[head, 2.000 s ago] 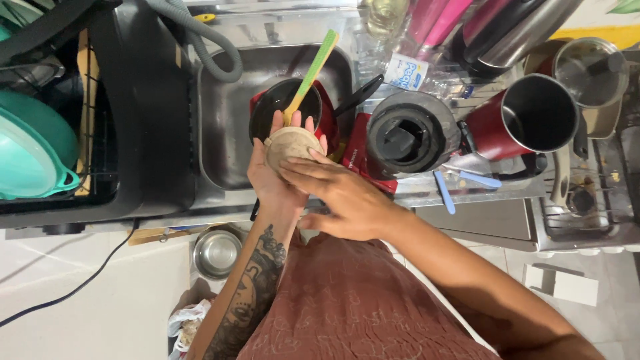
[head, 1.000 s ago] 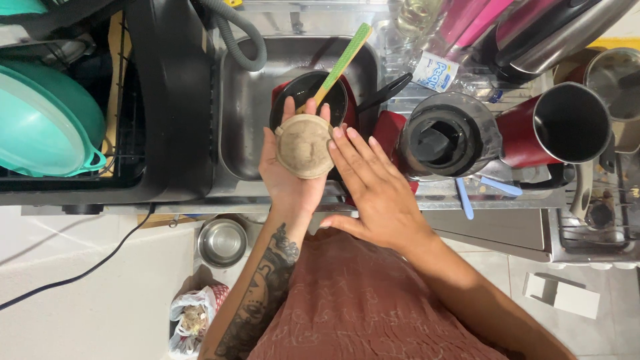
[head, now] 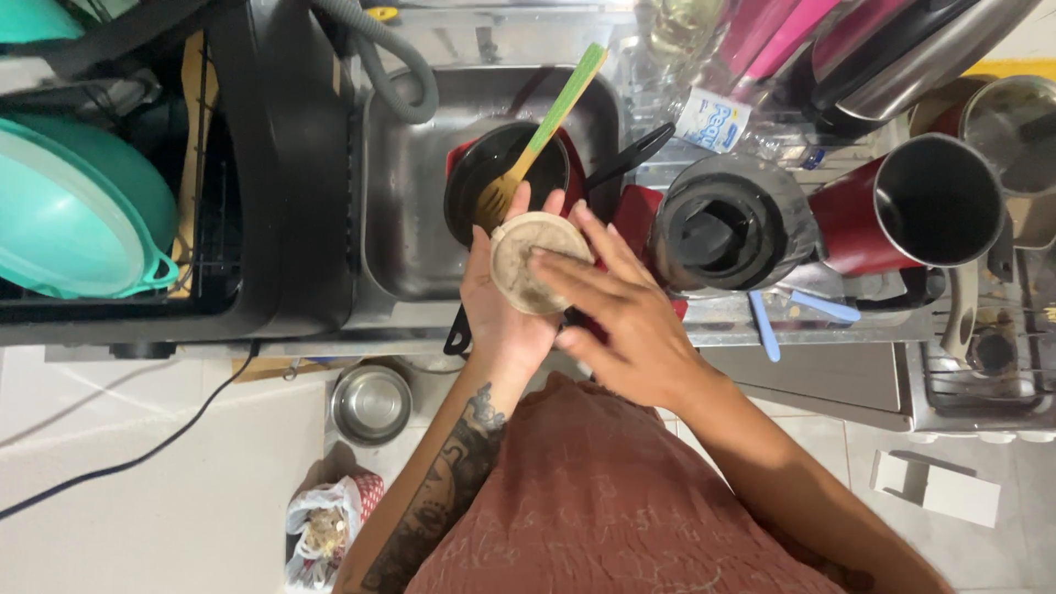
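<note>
A round, flat beige disc [head: 516, 268] with a raised rim and dark smudges lies on the upturned palm of my left hand [head: 503, 318], whose fingertips show past its far edge. My right hand [head: 639, 318] reaches over from the right, its fingertips touching the disc's face and its thumb near the lower right edge. Beyond the hands, a dark pan [head: 466, 186] with a red outside stands in the steel sink [head: 404, 239]. A wooden slotted spatula with a green handle [head: 565, 95] leans in the pan. The disc's underside is hidden.
On the right are a blender jar [head: 676, 214], a red pot [head: 858, 206], light-blue utensils [head: 766, 330], a labelled plastic bottle [head: 714, 120] and a stove [head: 990, 396]. A black dish rack [head: 289, 181] holds a teal colander [head: 148, 198]. A metal bowl [head: 371, 404] and a bag of waste [head: 330, 528] are on the floor.
One second ago my right hand was beside the disc, leaving its face uncovered; now its fingers lie over the disc again, as two seconds ago. My left hand holds the disc throughout.
</note>
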